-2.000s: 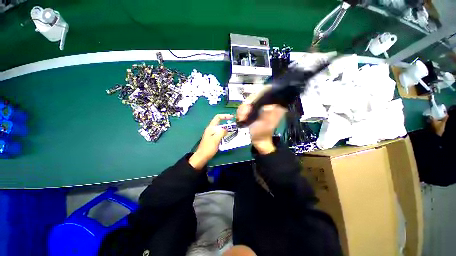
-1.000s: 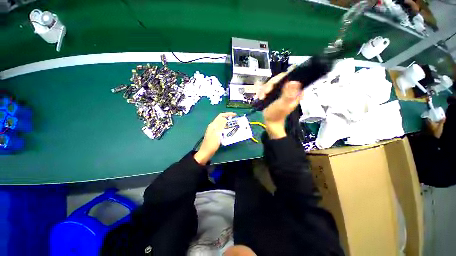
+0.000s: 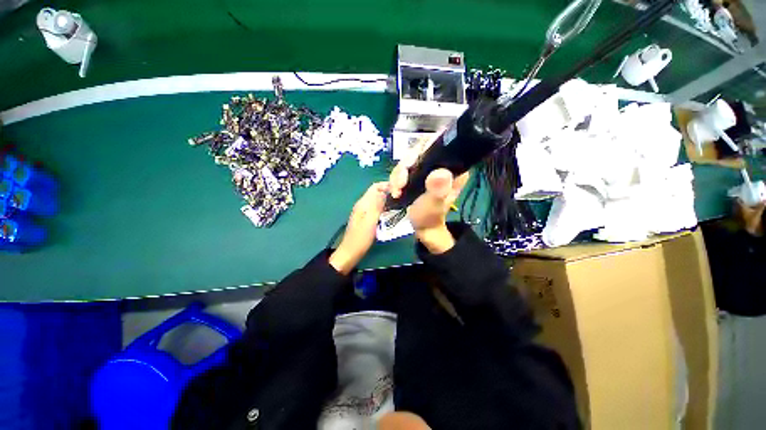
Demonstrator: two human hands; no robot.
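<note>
My right hand [image 3: 433,204] is closed round the black electric screwdriver [image 3: 462,144], which slants down to the left, its lower end over a white plastic housing [image 3: 393,230]. My left hand [image 3: 364,222] holds the housing's left side on the green bench. The hands and the screwdriver hide most of the housing and the screwdriver's tip. A bit of yellow handle [image 3: 454,204] shows just right of my right hand.
A metal-and-brown parts pile [image 3: 264,151] and small white pieces [image 3: 348,138] lie left of the silver-grey screw feeder [image 3: 431,84]. Black cables [image 3: 501,189], heaped white housings [image 3: 600,168] and a carton [image 3: 621,311] are at right. Blue parts [image 3: 23,201] lie far left. A person's hand [image 3: 750,215] shows at the right edge.
The screwdriver has come down and left from its raised place a second ago, onto the housing. My right hand has moved with it and now covers much of the housing. The view has shifted slightly.
</note>
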